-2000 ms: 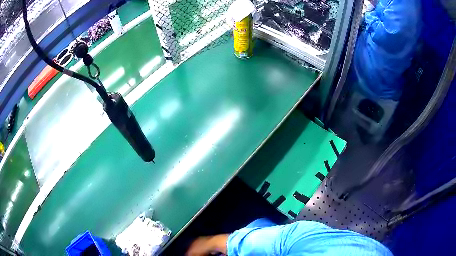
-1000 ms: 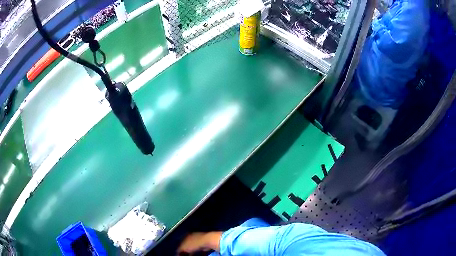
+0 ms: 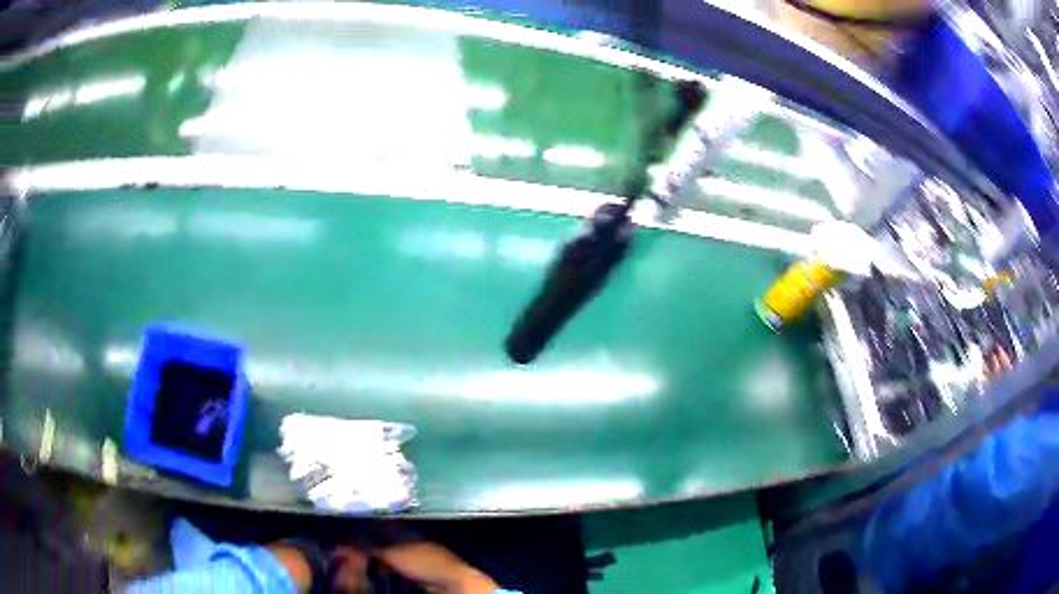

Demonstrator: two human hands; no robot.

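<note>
My left hand (image 3: 346,571) and my right hand (image 3: 432,564) are close together below the bench's front edge, at the bottom of the picture. Both are small, blurred and partly cut off, so their fingers and anything in them cannot be made out. A dark band is on my left wrist. A white crinkled bundle (image 3: 352,462) lies on the green bench (image 3: 383,302) near its front edge. A blue bin (image 3: 137,406) with dark contents stands to its left. The black electric screwdriver (image 3: 569,288) hangs tilted over the bench, blurred, touching neither hand.
A yellow can (image 3: 797,292) with a white top stands at the bench's right end. A white sheet (image 3: 337,99) lies behind the white rail. A green board (image 3: 679,548) is low at the right. A person's blue sleeve (image 3: 970,505) shows at the lower right.
The view has swung left, so the bench now runs across the picture and the bin and bundle appear higher. Both my hands now show; before, only one forearm and hand did.
</note>
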